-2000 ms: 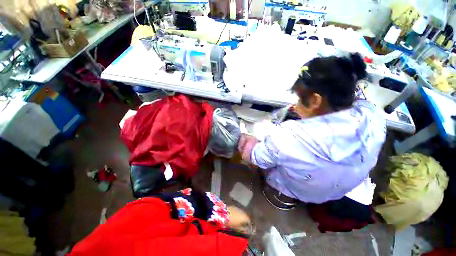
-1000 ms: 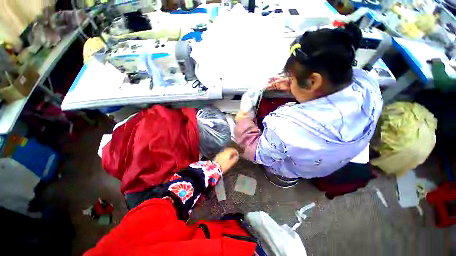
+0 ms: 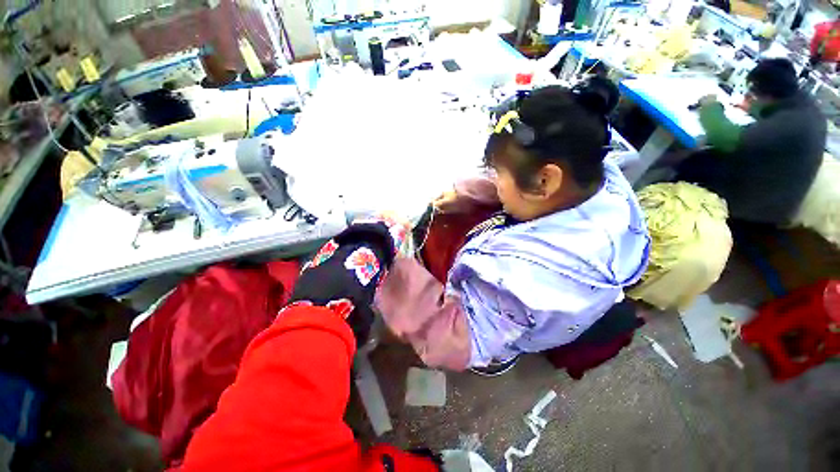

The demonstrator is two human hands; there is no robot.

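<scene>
My left arm, in a red sleeve with a black floral cuff, reaches up to the table's front edge. My left hand (image 3: 396,228) is small, blurred and overexposed against the large white fabric pile (image 3: 364,138); its fingers and any hold cannot be made out. My right hand is not in view. A piece of white cloth (image 3: 465,461) shows at the bottom edge.
A seated person (image 3: 553,267) in a pale lilac top is close on the right. A sewing machine (image 3: 189,180) stands on the table, with a red fabric pile (image 3: 207,341) below. Yellow fabric (image 3: 686,240), a red stool (image 3: 797,332) and another person (image 3: 774,147) are farther right.
My left hand has moved up from beside the grey plastic bag to the table edge. The view has shifted right, bringing another person into sight. The plastic bag is no longer visible.
</scene>
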